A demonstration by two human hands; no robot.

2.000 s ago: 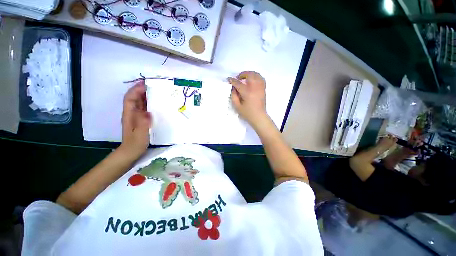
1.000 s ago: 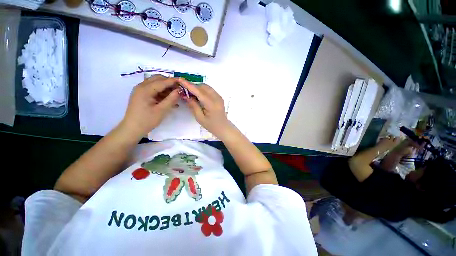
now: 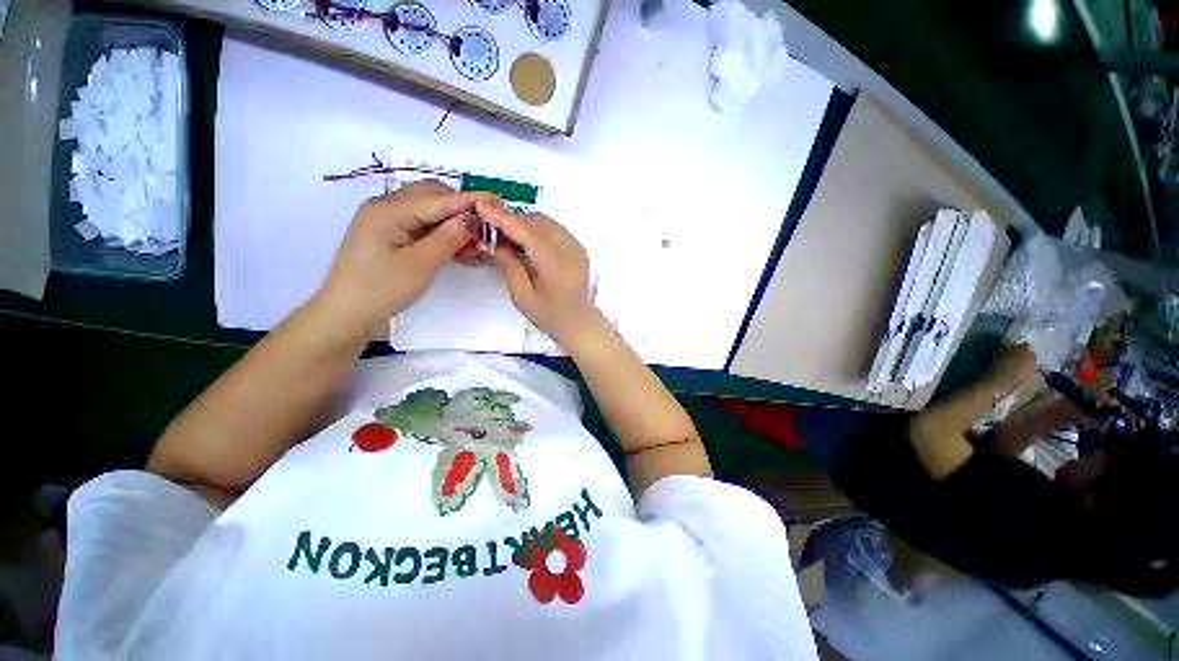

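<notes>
A white card [image 3: 446, 316] lies in front of me on the large white sheet. A green circuit board [image 3: 502, 189] sits at its far edge, with dark and red lead wires [image 3: 375, 172] running left from it. My left hand [image 3: 403, 248] and my right hand [image 3: 546, 269] meet over the card just below the board. Their fingertips pinch a small whitish part [image 3: 490, 238] between them. The fingers hide most of this part and the wires near it.
A speaker tray [image 3: 550, 114] with wired discs stands at the back. A clear box [image 3: 184, 194] of white pads is at left. A crumpled tissue [image 3: 743, 54] lies at back right. Stacked cards [image 3: 934, 310] rest on brown board [image 3: 828, 258]. A person [image 3: 983, 491] works at far right.
My hands have come inward from the card's two sides and met over its middle, below the board. Since one second ago they have hardly moved; the view has shifted slightly.
</notes>
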